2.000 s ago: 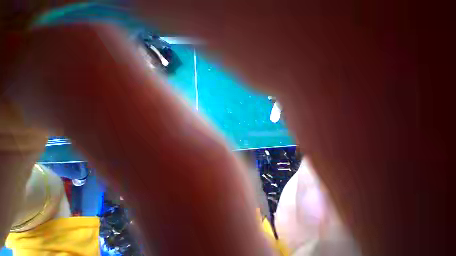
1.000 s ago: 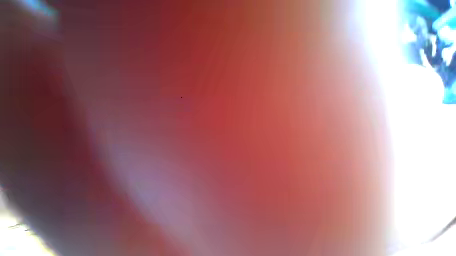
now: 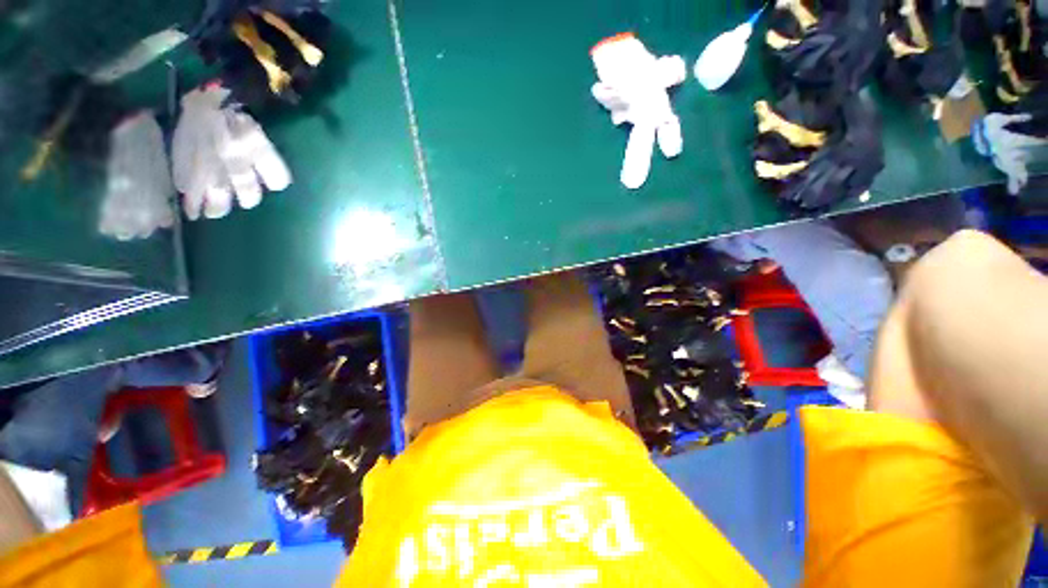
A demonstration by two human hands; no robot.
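A white knit glove with a reddish cuff edge lies on the green bench surface, right of centre. A small white squeeze bottle with a blue tip lies beside it. Black bundles with tan ends are heaped to the right, and another black bundle lies at the upper left. A greyish knit glove lies spread by the shiny panel, which mirrors it. Both my hands are out of the picture; my bent right arm shows at the right edge and a sliver of my left arm at the left.
Blue crates on the floor hold black bundles. Red stools stand below the bench at both sides. A cardboard piece and a pale bluish glove lie at the far right. My yellow shirt front and knees are at the bench edge.
The large blurred reddish shapes that covered most of the view are gone. The bench, gloves, bundles and crates now show clearly.
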